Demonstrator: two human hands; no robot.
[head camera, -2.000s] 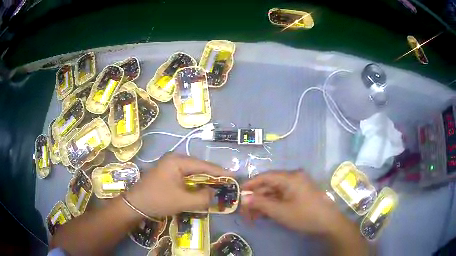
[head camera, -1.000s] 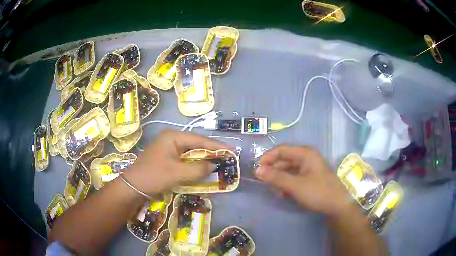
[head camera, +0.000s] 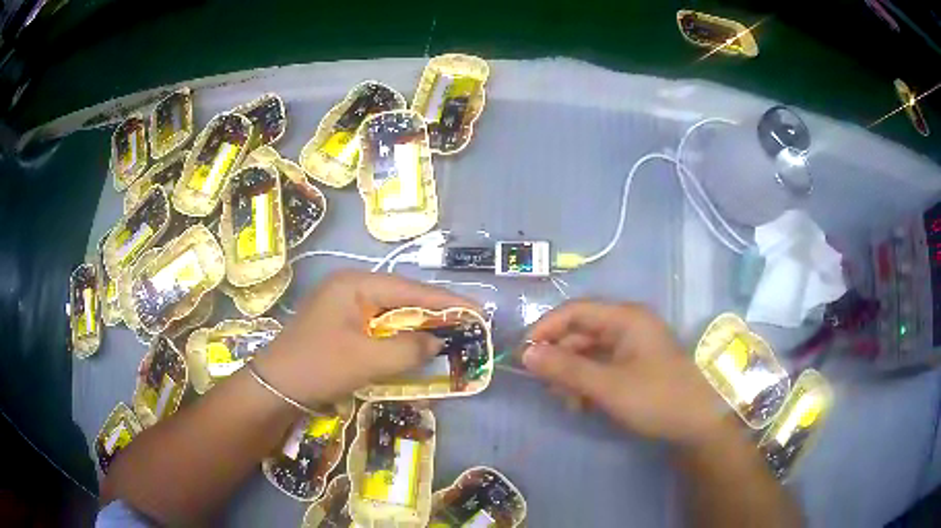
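A half-shell unit lies across the middle front, its board end to the right. A green light shows at that end, and an orange glow shows at its left end. My left hand grips the unit from the left, with fingers over its open side. My right hand is just right of the unit, thumb and fingers pinched together near the board end. Something thin shows between the fingertips and the shell, too small and blurred to identify. The USB meter lies beyond the hands with its display lit.
Many units are piled at left, several near the front, two at right. White cables run from the meter. A crumpled tissue, a power supply and a metal-topped container are at right. The green belt carries units.
Since two seconds ago, the unit appears higher and more face-up in my left hand. The green light and orange glow are new since one second ago. The belt units have moved right.
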